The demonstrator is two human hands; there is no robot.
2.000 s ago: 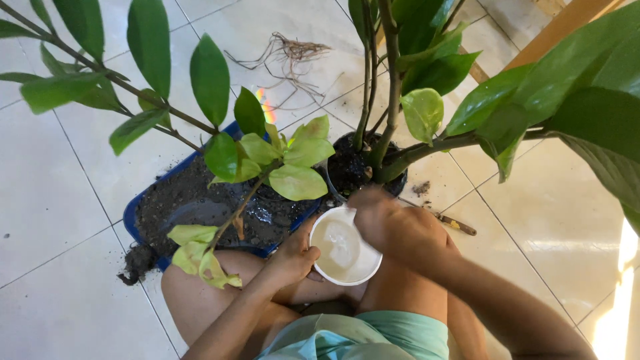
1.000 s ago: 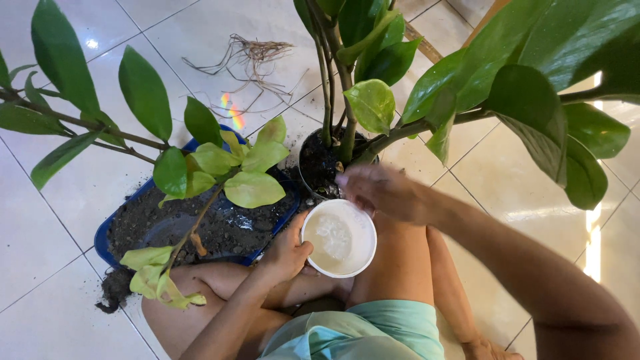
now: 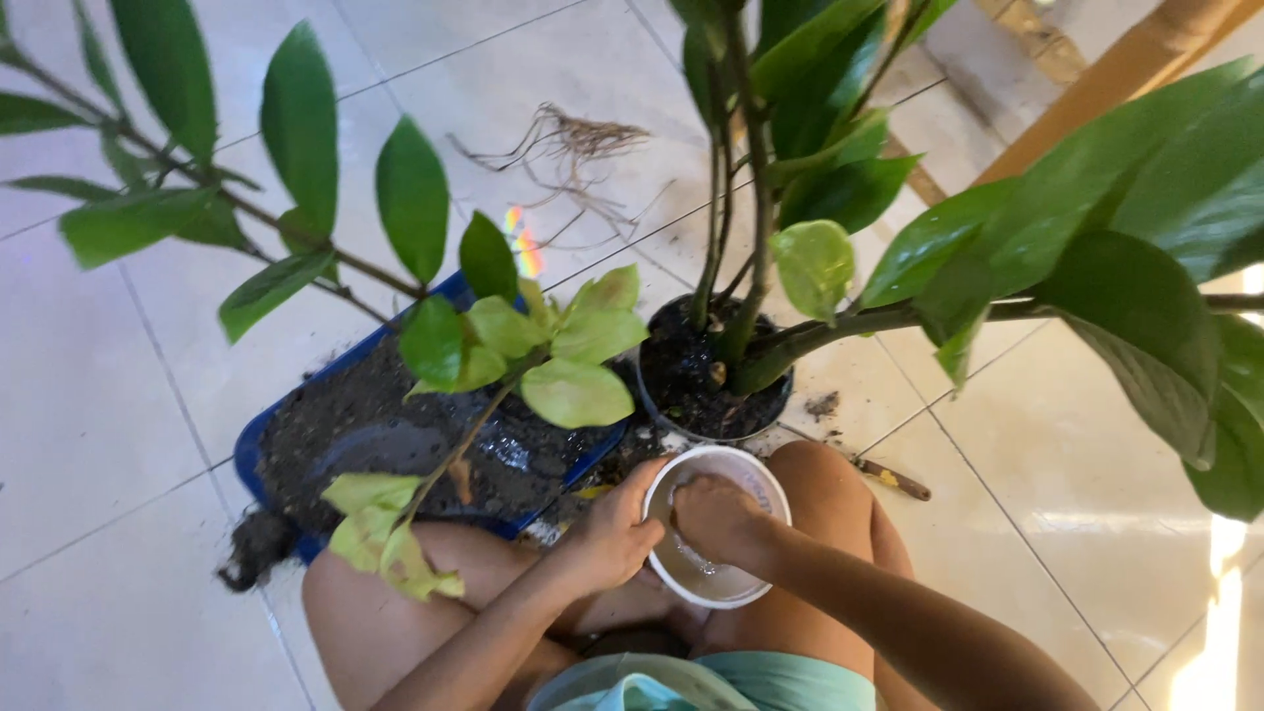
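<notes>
My left hand (image 3: pixel 614 533) grips the left rim of a round white plastic tub (image 3: pixel 726 588) that holds cloudy water. My right hand (image 3: pixel 716 513) dips into that water, its fingers partly hidden below the surface, so whether they hold anything cannot be seen. Just beyond the tub stands a pot of dark wet soil (image 3: pixel 681 385) with thick green plant stems (image 3: pixel 755 257) rising from it. Left of the pot, a blue tray (image 3: pixel 252 444) holds dark soil. A stem with pale yellow-green leaves (image 3: pixel 578 390) hangs over the tray.
Dry roots (image 3: pixel 583 138) lie on the tiled floor behind. A small tool handle (image 3: pixel 897 480) rests right of my knee, near soil crumbs (image 3: pixel 822 405). A soil clump (image 3: pixel 259 548) sits at the tray's near left corner. Large leafy branches spread on both sides; a wooden leg (image 3: pixel 1106 89) stands upper right.
My right hand has moved from beside the pot, above the tub's far edge, down into the water. My left hand has stayed on the tub.
</notes>
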